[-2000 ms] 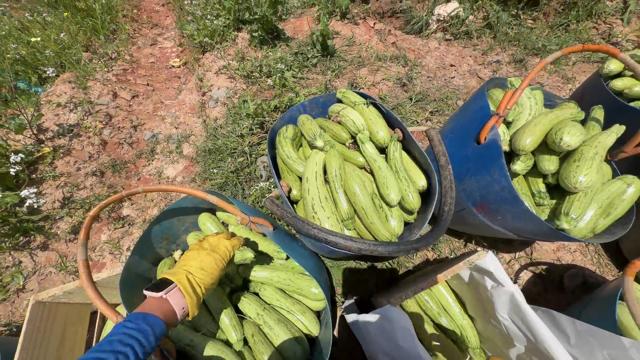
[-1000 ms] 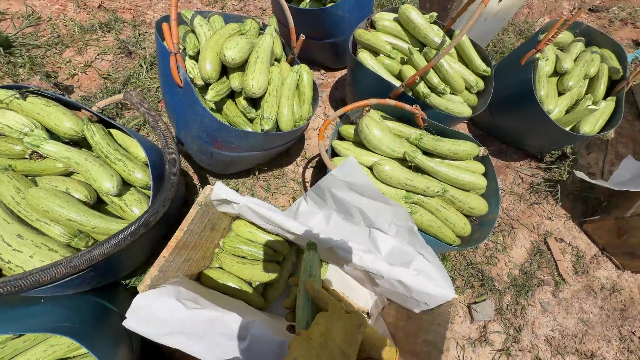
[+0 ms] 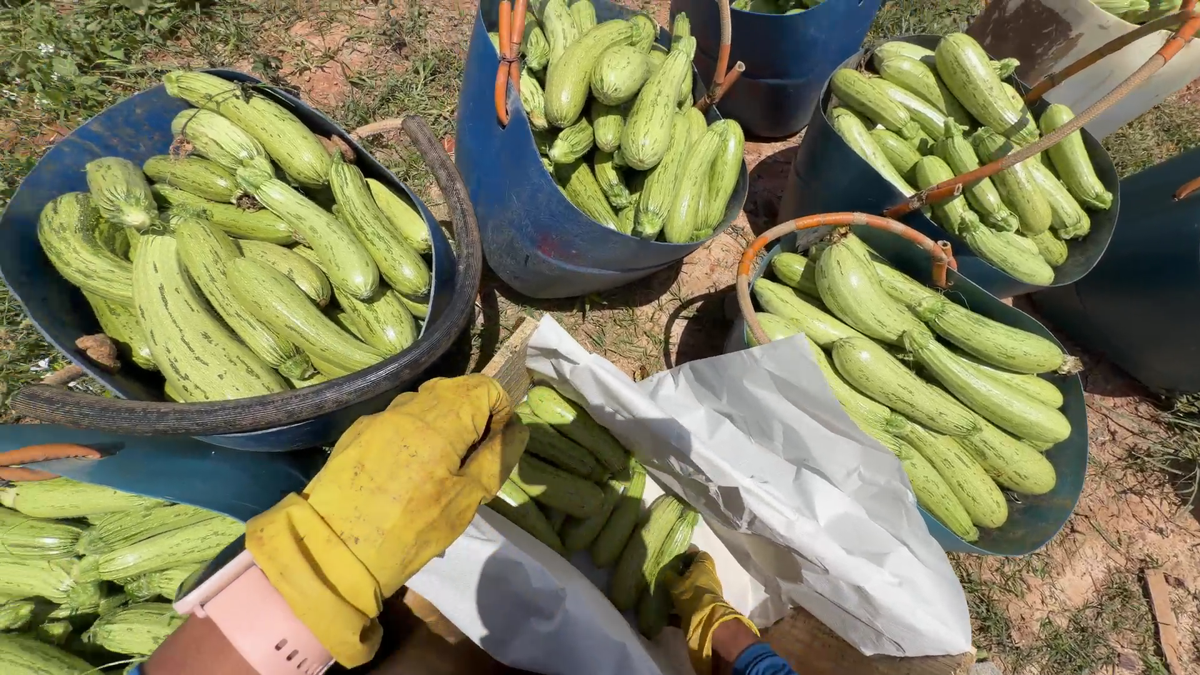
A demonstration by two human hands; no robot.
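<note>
My left hand (image 3: 412,478), in a yellow glove with a pink watch at the wrist, is raised over the left edge of a wooden crate (image 3: 511,361). Its fingers are curled, and whether they hold anything is hidden. My right hand (image 3: 698,600), gloved in yellow too, reaches low inside the crate and touches the striped green zucchini (image 3: 647,553) at its near end; its fingertips are partly hidden. More zucchini (image 3: 562,450) lie side by side in the crate. White paper (image 3: 750,441) lines it and spreads over its right edge.
Blue tubs full of zucchini surround the crate: one with a black hose handle (image 3: 459,244) at left, one behind (image 3: 506,178), one at right (image 3: 1059,487), another at back right (image 3: 1106,225). A teal tub (image 3: 234,469) stands at lower left. Orange handles arch above several tubs.
The view has swung right from the tubs, then partly back left. The left hand, over a tub two seconds ago, is now above the crate. More zucchini show at the crate's near end.
</note>
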